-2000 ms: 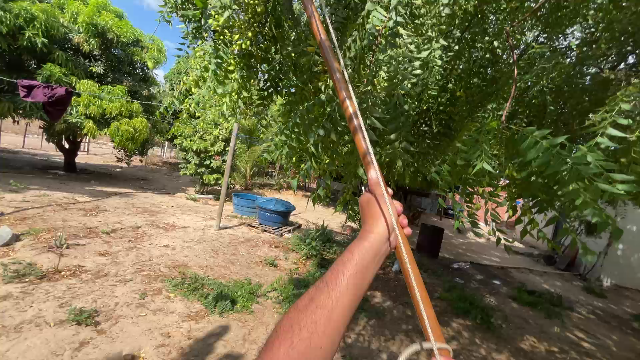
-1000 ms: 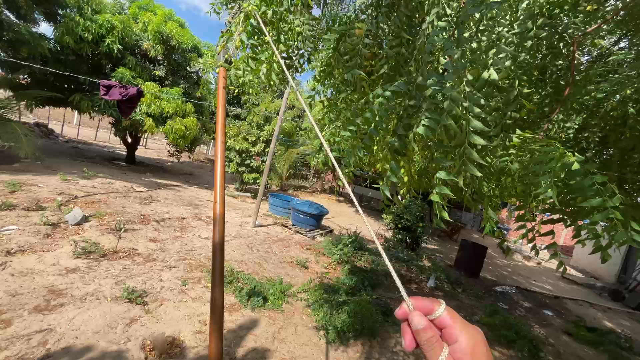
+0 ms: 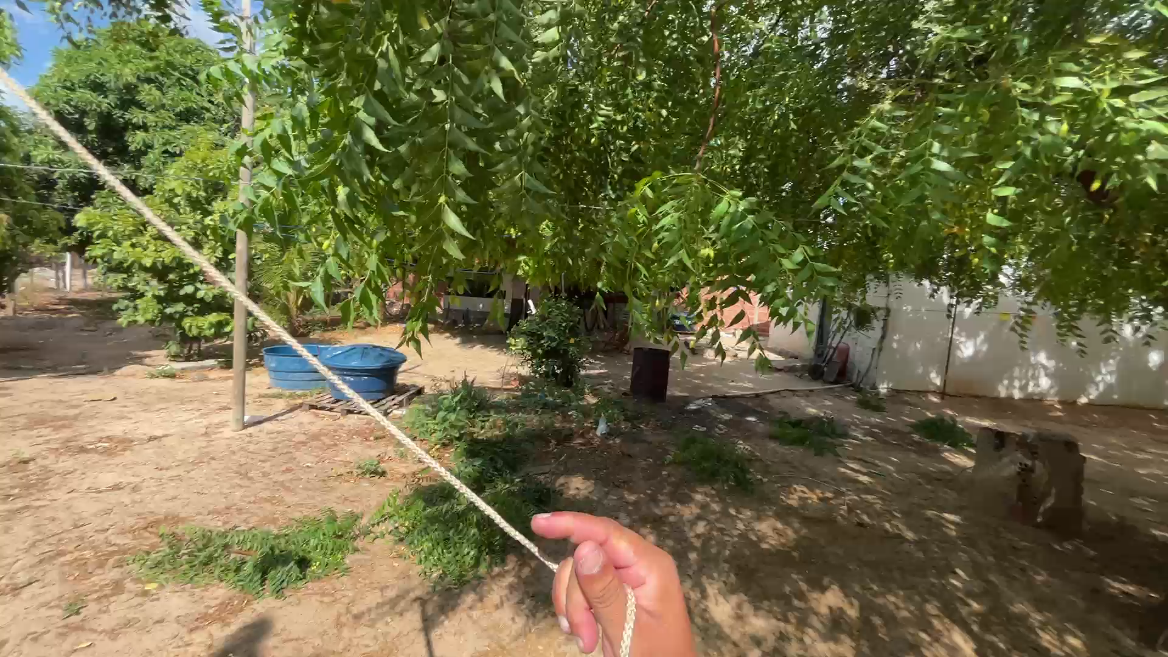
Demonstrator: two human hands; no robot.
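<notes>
My right hand (image 3: 630,589) is at the bottom, just right of the middle, closed on a pale braided cord (image 3: 415,449). The thumb lies over the bent lower fingers, while the index finger extends to the left above them. From the hand the cord runs taut and straight to the upper left edge, and a short length of it hangs over the palm to the bottom edge. Its far end is out of view. Neither my left hand nor the smooth brown wooden pole shows.
Leafy branches (image 3: 730,228) hang low overhead. Beyond stand a wooden post (image 3: 241,274), blue tubs (image 3: 365,370) on a pallet (image 3: 401,399), a dark drum (image 3: 650,374) and a pale wall (image 3: 1031,351). A block (image 3: 1029,479) sits at right. Cut greenery (image 3: 255,552) lies on the sandy ground.
The left hand gripping the brown pole two seconds ago is out of view, and so is the pole. The right hand came in holding the cord and still holds it. The view has swung right.
</notes>
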